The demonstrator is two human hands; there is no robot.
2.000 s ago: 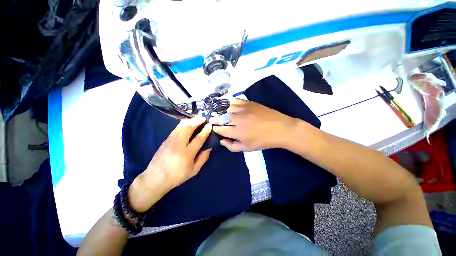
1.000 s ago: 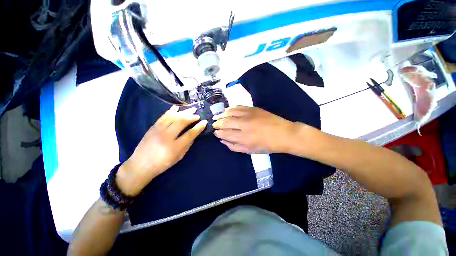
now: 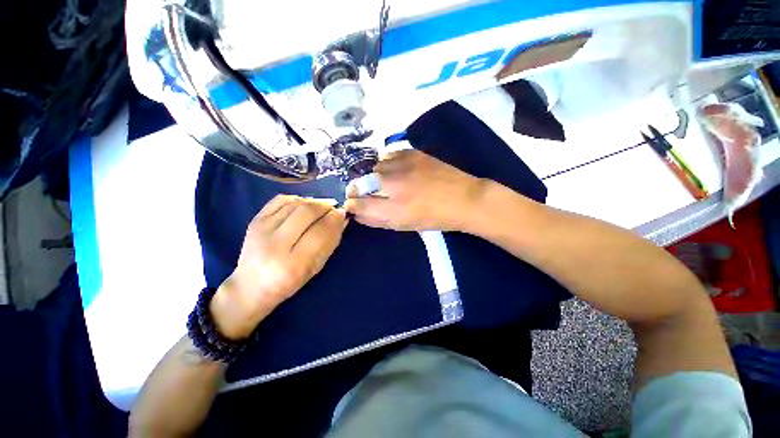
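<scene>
A large dark navy garment panel lies on the white machine table, with part of it under the machine arm. My left hand, with a dark beaded bracelet at the wrist, pinches the cloth edge just in front of the presser foot. My right hand is bent over the cloth beside the foot, its fingertips meeting the left ones at the edge. The needle and the exact seam edge are hidden by the fingers and metal parts.
The white sewing machine spans the top, with a curved chrome bar at left. Thread snips, a pinkish scrap and a dark fabric scrap lie right. A black plastic bag is upper left.
My left fingers have closed from spread to pinched together at the cloth edge. My right hand has moved up closer to the foot. The view has shifted slightly.
</scene>
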